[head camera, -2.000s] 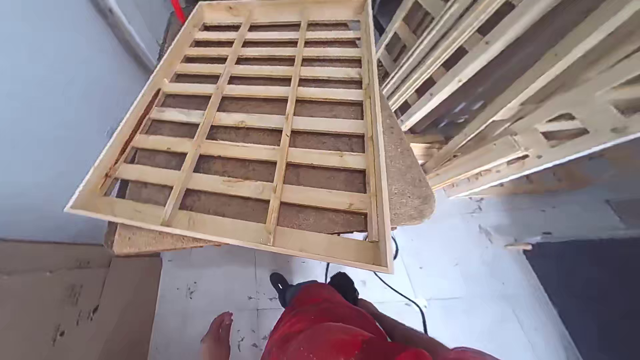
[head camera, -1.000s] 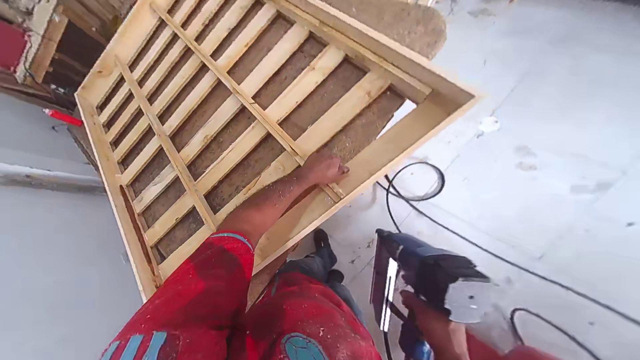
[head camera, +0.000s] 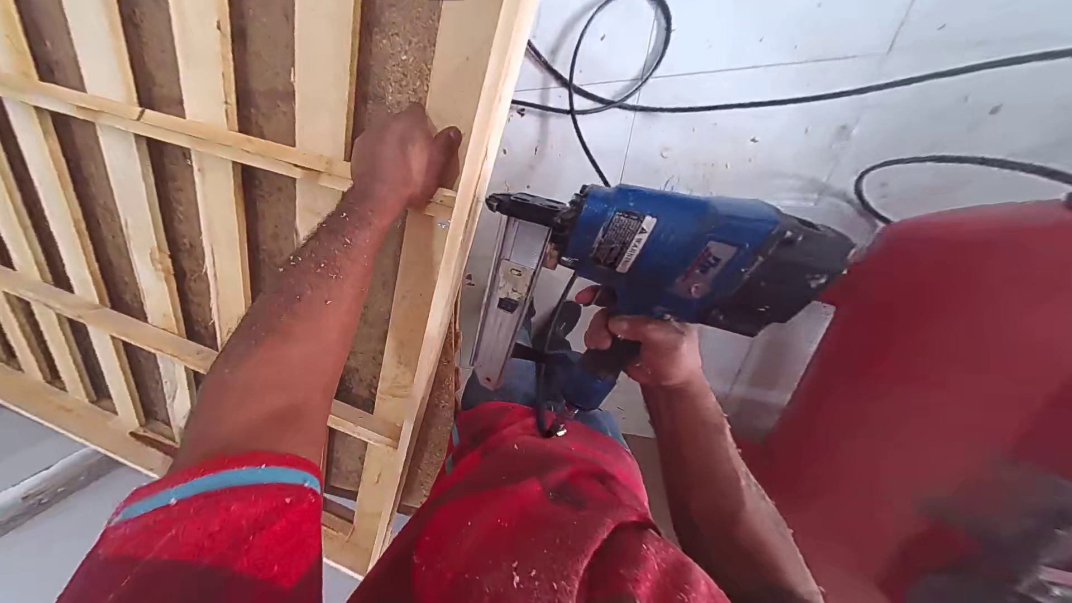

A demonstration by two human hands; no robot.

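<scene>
My left hand (head camera: 404, 159) grips the end of a thin wooden crosspiece (head camera: 251, 151), close to the edge board of a slatted wooden frame (head camera: 469, 167). Sawdust clings to my left forearm. In my right hand (head camera: 649, 339) is the handle of a blue and black pneumatic nail gun (head camera: 670, 251). Its nose points left and stands just beside the outer face of the edge board; whether it touches cannot be told. The silver magazine (head camera: 507, 301) hangs down from the nose.
The frame lies on a particleboard surface (head camera: 402, 67), seen between the slats. Black hose (head camera: 754, 100) loops over the pale floor (head camera: 796, 50) at the upper right. Below the gun are my shirt and legs.
The nail gun has moved from away from the frame to beside its edge board, still in my right hand. My left hand stays at the crosspiece end. The view has come closer.
</scene>
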